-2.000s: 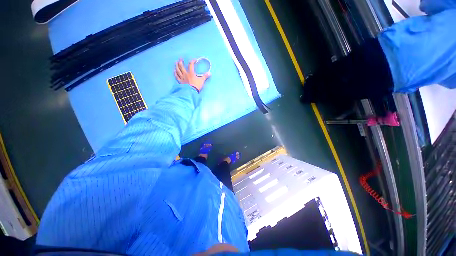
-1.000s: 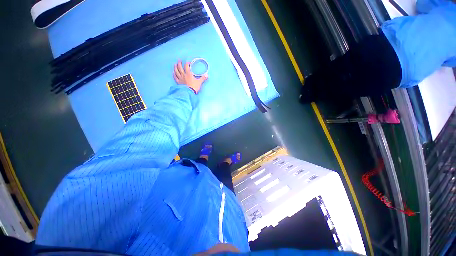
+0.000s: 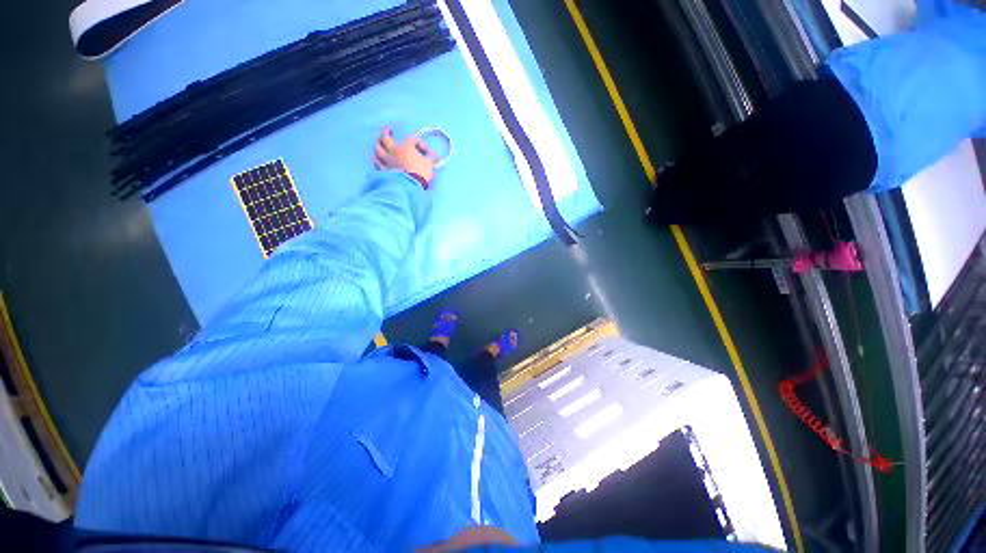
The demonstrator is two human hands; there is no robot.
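A pale ring-shaped tape roll is at the middle of the light-blue table. My left hand reaches over the table from the lower left, palm down. Its thumb side is on the roll's left and near edge and hides part of it; the grip looks closed there, while the other fingers point away. The thumb itself is hidden. My right hand is not seen; a small skin-toned shape at the bottom edge cannot be made out.
Black strips and a dark yellow-gridded sheet lie on the table. A white-and-black band runs along its right side. A white foam tray stack stands lower right. A person is beside the conveyor rails.
My left hand's thumb side has moved further over the roll, which shows less of its near edge. The fingers look more bent. The other person has shifted slightly.
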